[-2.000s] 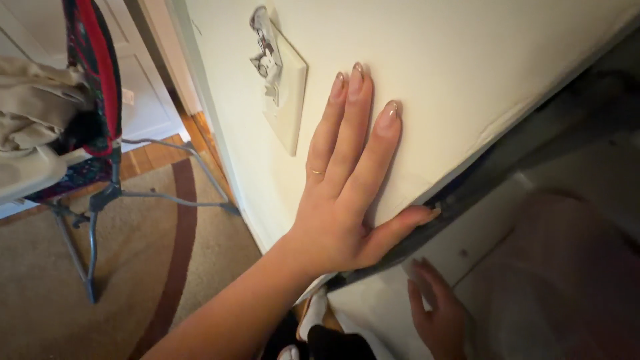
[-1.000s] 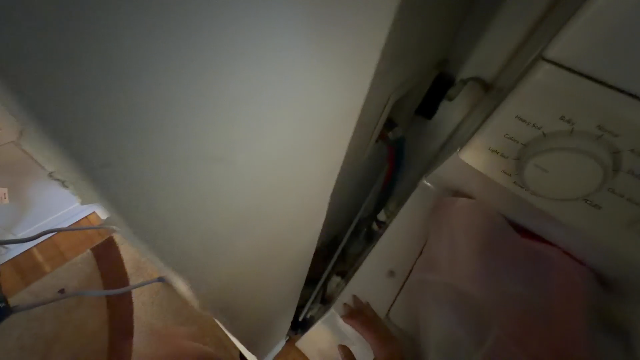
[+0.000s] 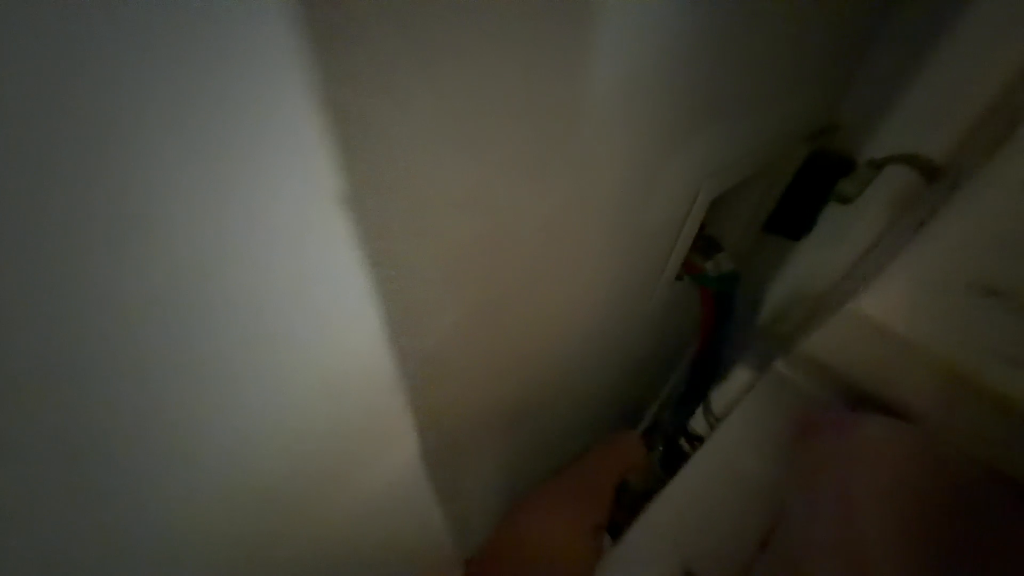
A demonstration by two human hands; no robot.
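A bare hand (image 3: pixel 572 508), by its slant apparently my left, reaches from the bottom edge into the narrow dark gap between the wall (image 3: pixel 496 240) and a white appliance. Its fingertips are lost in shadow near a tangle of dark hoses or cables (image 3: pixel 680 432); whether it grips anything is unclear. Red and blue lines (image 3: pixel 706 320) run down the gap from an opening with a pale frame (image 3: pixel 690 232). Above them is a black block-like object (image 3: pixel 810 196) with a thin cord (image 3: pixel 904 160). My right hand does not show.
The white appliance's edge (image 3: pixel 712 480) bounds the gap on the right. Pinkish, blurred material (image 3: pixel 864 488) lies over the appliance at lower right. A pale wall face or panel (image 3: pixel 200 280) fills the left side, its vertical edge near the middle. The view is dark and blurred.
The view has moved in close to the gap. My left hand, flat on the wall two seconds ago, now appears inside the gap. The hand on the appliance side has left the view.
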